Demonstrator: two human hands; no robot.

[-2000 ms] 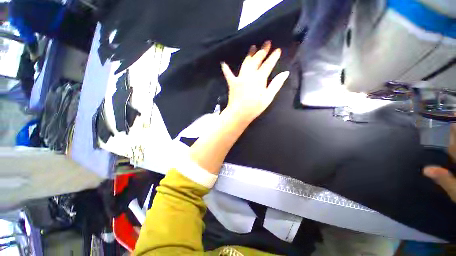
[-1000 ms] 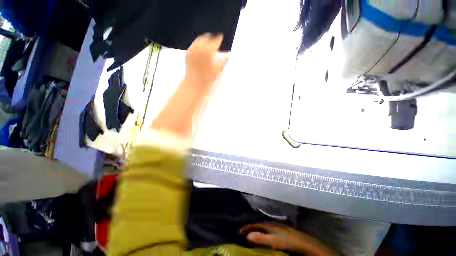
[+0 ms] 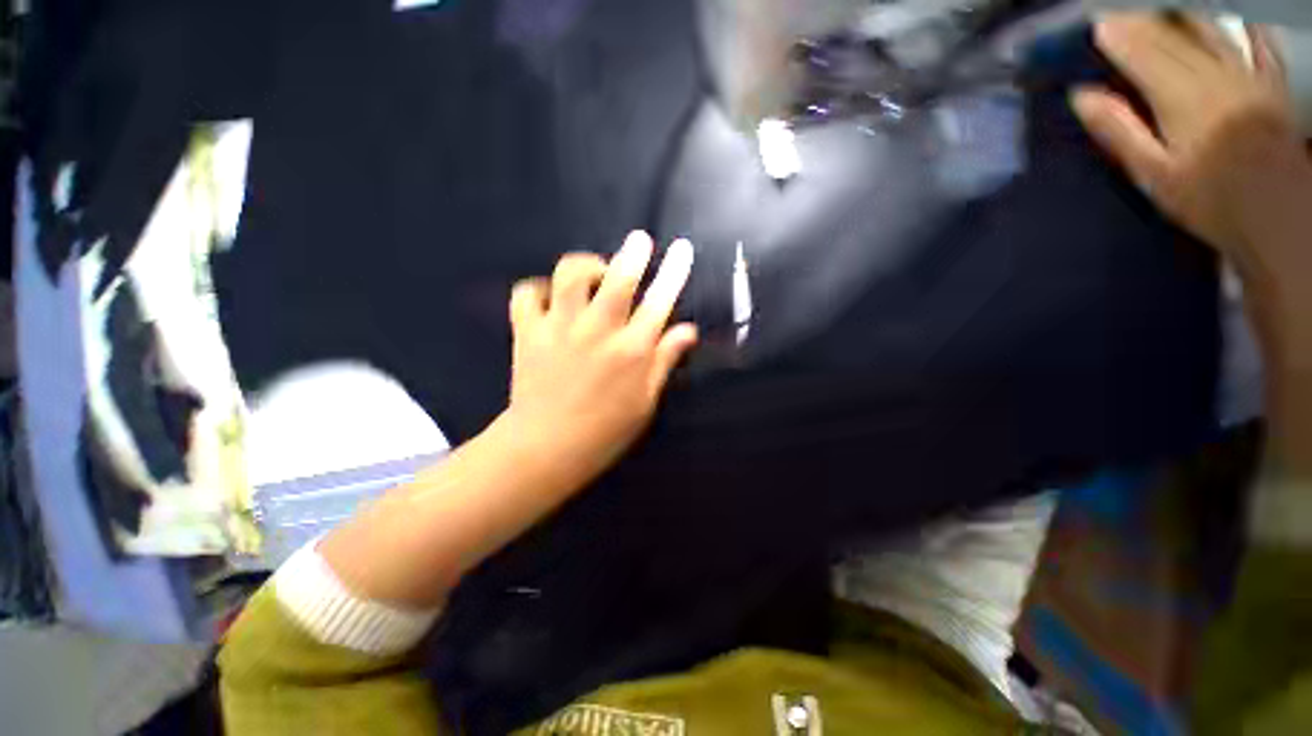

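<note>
A large black garment panel (image 3: 892, 388) covers most of the table and hangs over the front edge towards my lap. A short, narrow pale opening or seam (image 3: 743, 292) shows in it. My left hand (image 3: 597, 338) lies on the panel just left of this line, fingers slightly spread. My right hand (image 3: 1187, 122) is at the upper right, on or beside the panel's right edge; whether it grips the cloth is unclear. The needle area (image 3: 827, 108) is blurred, above the pale line.
The machine head (image 3: 748, 58) is at the top. A ribbed grey block (image 3: 981, 141) stands right of the needle. White pieces and black strips (image 3: 158, 388) lie at left. Part of the ruler strip (image 3: 345, 493) shows at the front edge. Pale cloth (image 3: 957, 575) is in my lap.
The bare table of a second ago is now covered by the black panel. My left hand has come from the heap onto it. My right hand has risen from the lap to the upper right.
</note>
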